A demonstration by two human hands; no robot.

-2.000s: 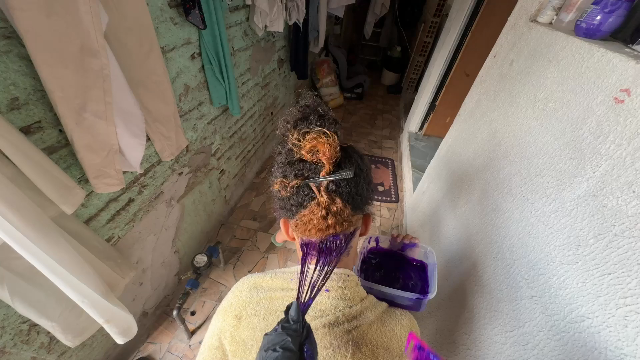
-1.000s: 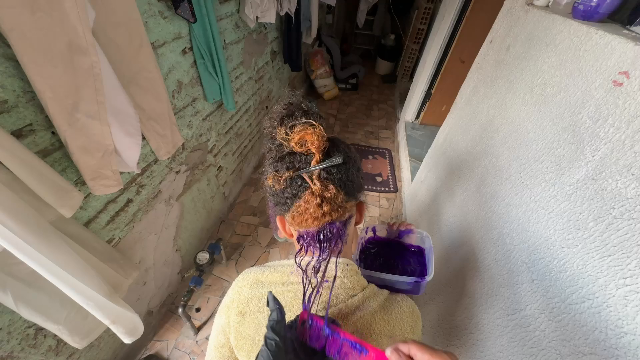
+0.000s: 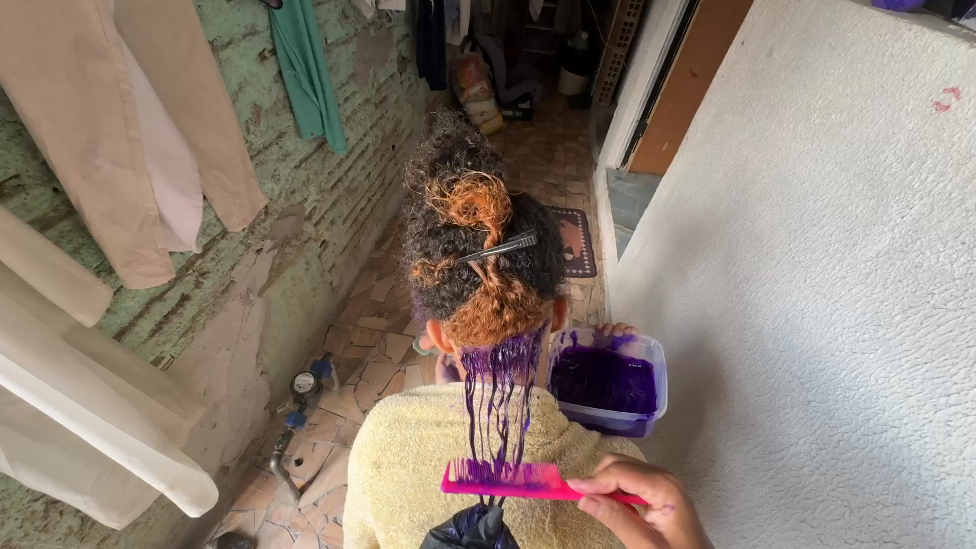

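Observation:
My right hand (image 3: 640, 499), bare, grips the handle of a pink comb (image 3: 511, 482), its teeth smeared purple and set in the lower part of purple-coated hair strands (image 3: 499, 404). Below the comb my left hand (image 3: 471, 528), in a black glove, pinches the ends of those strands. They hang from the nape of a seated person seen from behind. The dark and orange upper hair (image 3: 488, 206) is gathered up, with a metal hair clip (image 3: 499, 248) across it. A yellow towel (image 3: 412, 450) covers the person's shoulders. The person's fingers hold a clear plastic tub (image 3: 662, 381) of purple dye at the right.
Beige trousers (image 3: 84, 137), white cloth (image 3: 91, 396) and a green garment (image 3: 305, 69) hang along the rough green wall at left. A water meter (image 3: 305, 383) with pipe stands low beside it. A textured white wall (image 3: 839, 267) rises at right. A mat (image 3: 579, 242) lies on the tiled floor ahead.
The pink comb has moved up against the strands and now lies across them, held in my right hand. The strands, spread loosely a second ago, hang straighter, with my gloved left hand at their ends.

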